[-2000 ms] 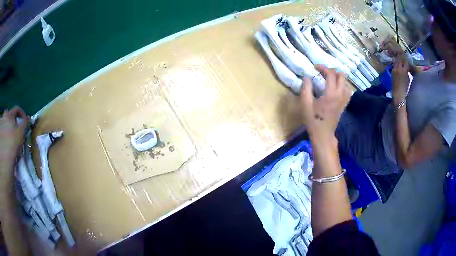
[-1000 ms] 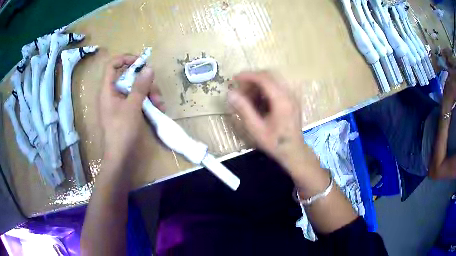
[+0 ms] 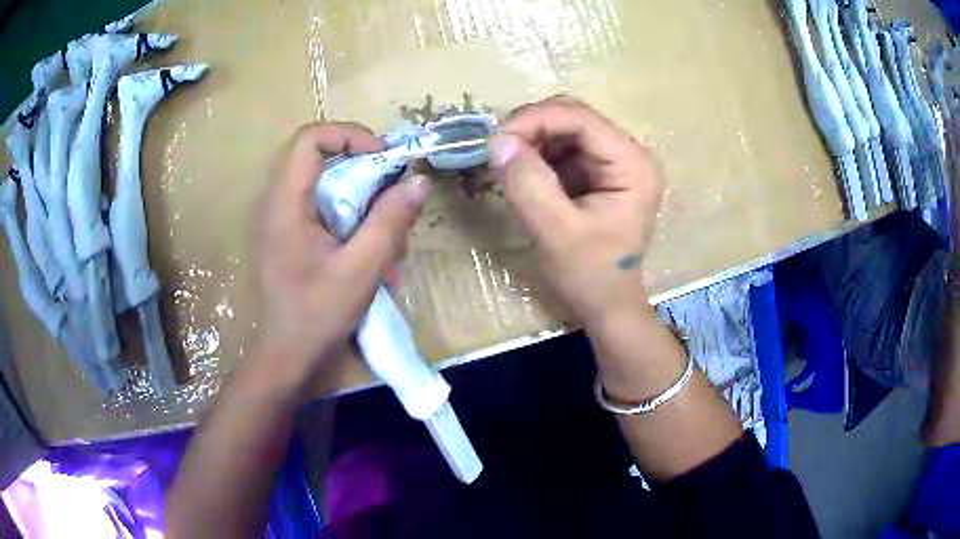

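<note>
My left hand (image 3: 342,205) is closed around a white leg-and-foot piece (image 3: 398,353) near its foot end. The foot points right and the square shank end hangs down past the table's front edge. My right hand (image 3: 579,190) pinches a thin pale applicator stick (image 3: 459,145) between thumb and fingertips, its far end at the toes. The small white dish (image 3: 459,162) sits right behind the foot and stick, partly covered by them. Whether the stick touches the toes is hard to tell.
Brown spots surround the dish on the cardboard square (image 3: 368,65). Several leg pieces (image 3: 135,190) lie at the table's left, others (image 3: 826,95) at the right. A blue tote (image 3: 772,358) with white pieces stands below the front edge. A person's arm (image 3: 944,358) shows at the right rim.
The foot piece has moved right to the dish in my left hand. My right hand has come in close to the toes, and the stick now shows in its fingertips.
</note>
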